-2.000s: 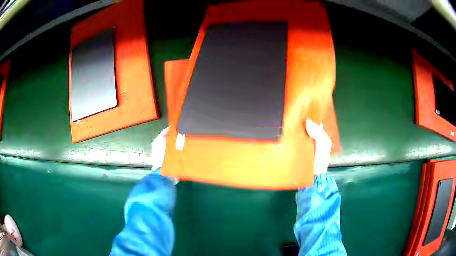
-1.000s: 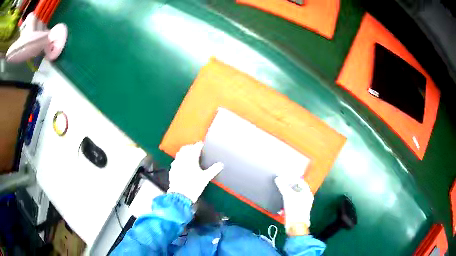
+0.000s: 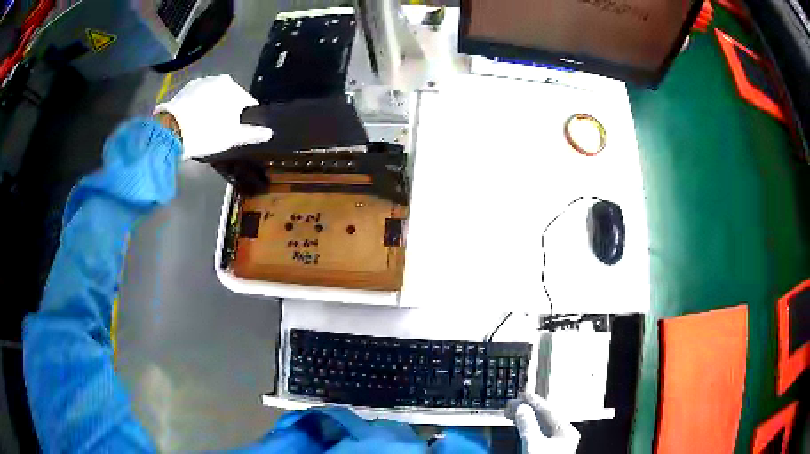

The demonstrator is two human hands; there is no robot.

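My left hand [image 3: 211,120], in a white glove, grips the left end of a dark flat slab [image 3: 311,126] over the far side of the fixture; I cannot tell whether this is a tablet or the lid. The brown fixture nest [image 3: 329,253] has black side blocks and handwritten marks, with no tablet in it. My right hand [image 3: 543,430], gloved and partly cut off by the bottom edge, is at the keyboard shelf's right front edge; its grip is unclear. A black keyboard [image 3: 408,371] lies on the shelf.
A black perforated plate [image 3: 306,55] and machine column [image 3: 380,40] stand behind the fixture. The white table [image 3: 480,195] holds a mouse [image 3: 607,232], tape roll [image 3: 585,134] and monitor [image 3: 577,31]. A bare orange tray [image 3: 703,377] lies on the green bench at right.
The view has turned from the green bench to the white table. My hands have left the grey tablet and orange tray; my left hand is now at the fixture, my right at the shelf.
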